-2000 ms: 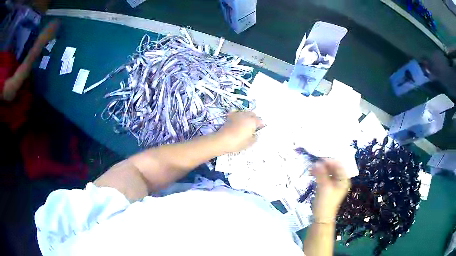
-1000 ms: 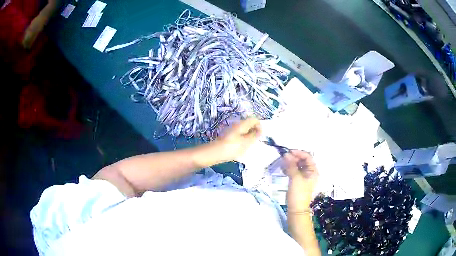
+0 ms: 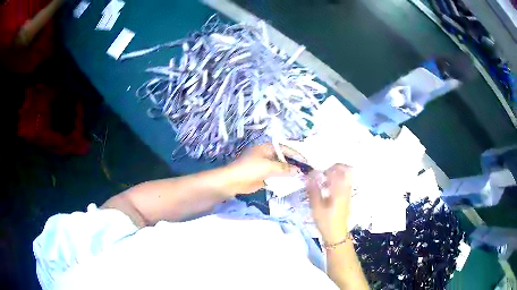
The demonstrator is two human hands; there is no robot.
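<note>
My left hand (image 3: 263,164) is at the lower edge of the lanyard heap and holds a dark strip (image 3: 299,164), with a pale strap end rising at its fingers. My right hand (image 3: 331,190) is blurred and meets the other end of the dark strip. Both hands are over the bright leaflet heap (image 3: 368,164). The tangled silver-lilac lanyards (image 3: 227,90) lie left of the leaflets. The heap of black accessories (image 3: 402,243) lies to the right, partly behind my right forearm.
An open box (image 3: 391,105) with white paper inside leans at the pale rail (image 3: 334,79). More boxes (image 3: 476,190) are at the right. The dark green conveyor (image 3: 363,42) runs beyond the rail. White cards (image 3: 121,43) lie at far left. Another person's arm (image 3: 37,22) shows at upper left.
My right hand has come from the black heap's side to my left hand. The dark strip is now at my left fingers, with a pale strap end there. The view has turned.
</note>
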